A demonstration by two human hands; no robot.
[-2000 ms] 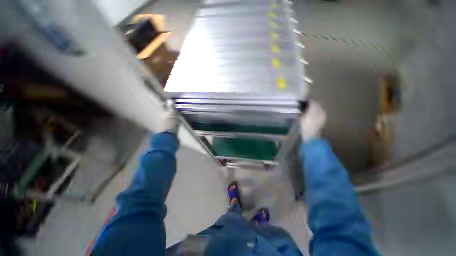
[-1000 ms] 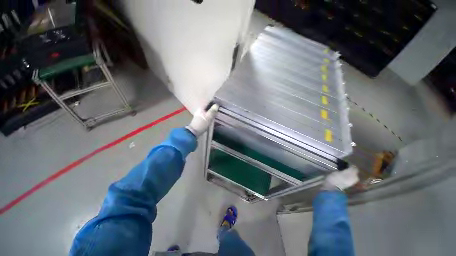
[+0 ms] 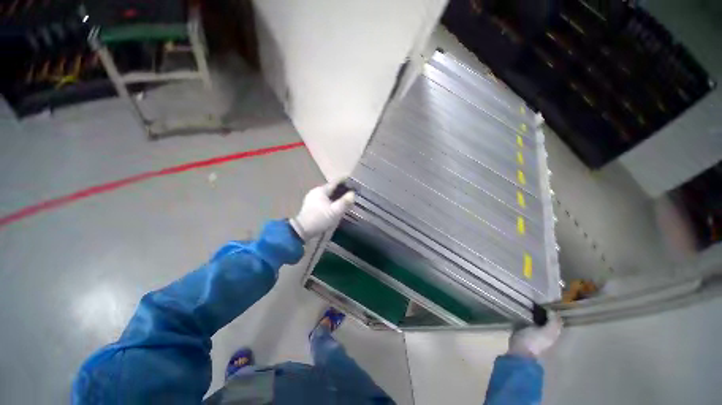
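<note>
A trolley (image 3: 360, 289) with a silver frame and green shelf mats stands in front of me, turned at an angle. Several long grey metal power modules (image 3: 451, 150) stand side by side on its top, with short yellow strips (image 3: 521, 199) along their right part. My left hand (image 3: 323, 210), in a white glove, grips the black-capped near left corner of the trolley. My right hand (image 3: 536, 335), also in a white glove, is closed at the black-capped near right corner; its fingers are partly hidden.
A white wall or door panel (image 3: 340, 71) stands close along the trolley's left side. Dark racks (image 3: 586, 71) stand beyond it at upper right. Another green-topped cart (image 3: 150, 33) stands at upper left, behind a red floor line (image 3: 170, 169). A curved pale edge (image 3: 641, 302) lies at right.
The view has cleared from blur. The trolley has turned so its near right corner sits lower and to the right. The red line and other cart have come into view at left. Both hands keep hold.
</note>
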